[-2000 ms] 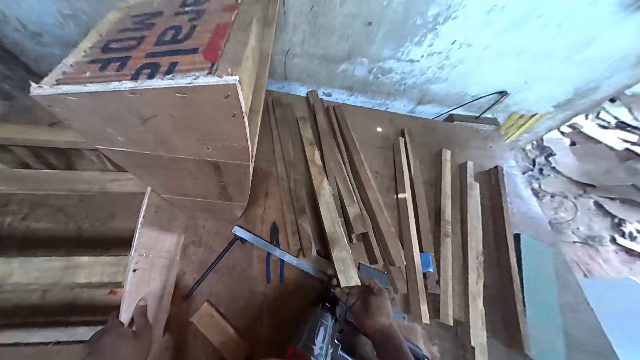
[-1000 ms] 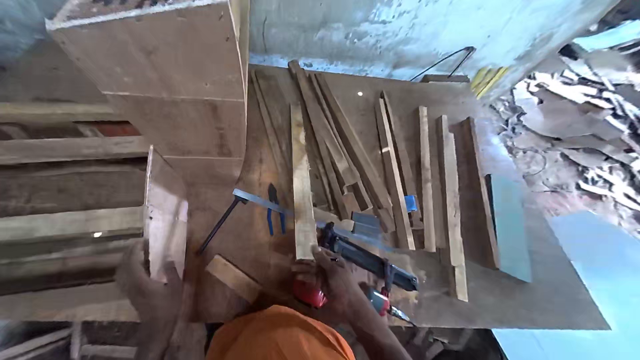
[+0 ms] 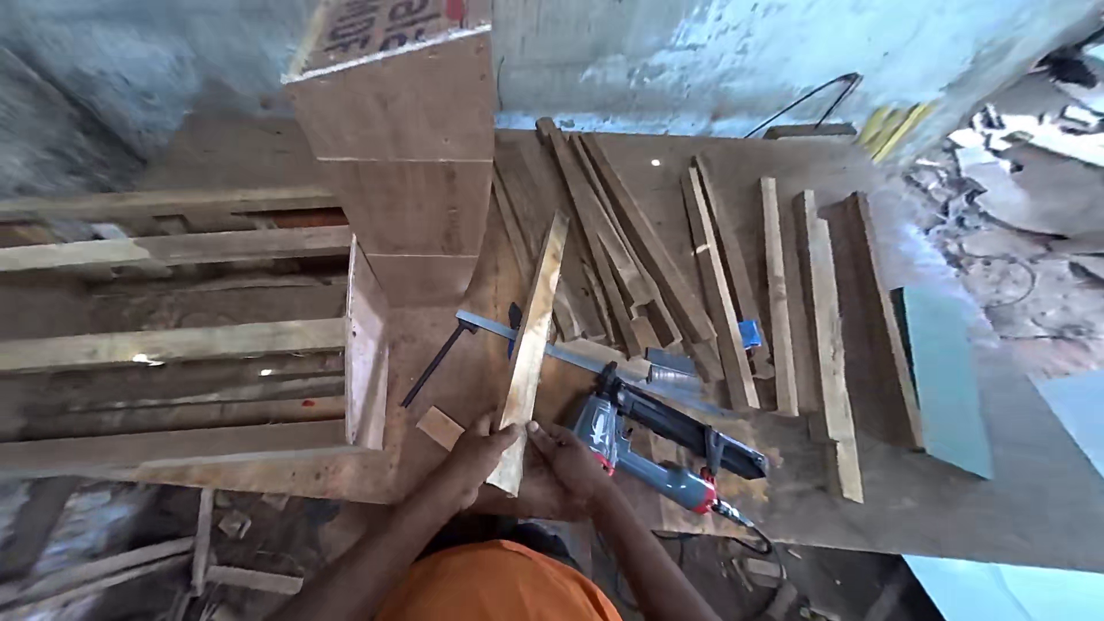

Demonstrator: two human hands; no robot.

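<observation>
A wooden strip (image 3: 533,345) is held between my left hand (image 3: 477,457) and my right hand (image 3: 569,455), near its lower end. Its far end points away over the plywood-topped bench. Just right of my right hand lies a grey and red pneumatic nailer (image 3: 655,466) with its hose attached. Beyond my hands are a sliding bar clamp (image 3: 435,362) and blue-handled pliers (image 3: 514,321), partly hidden by the strip. A small wood block (image 3: 441,427) rests by my left hand. To the left sits a wooden frame with slats (image 3: 172,341).
A tall plywood box (image 3: 405,207) stands behind the frame. Several loose wooden strips (image 3: 638,241) lie across the bench, with a green board (image 3: 944,379) at the right. Offcuts (image 3: 1000,224) litter the floor at right, and wood scraps (image 3: 250,580) lie below left.
My left hand has left the frame's end panel and now grips the strip. The strip has come nearer and tilted. My right hand has moved off the nailer, which lies on the bench.
</observation>
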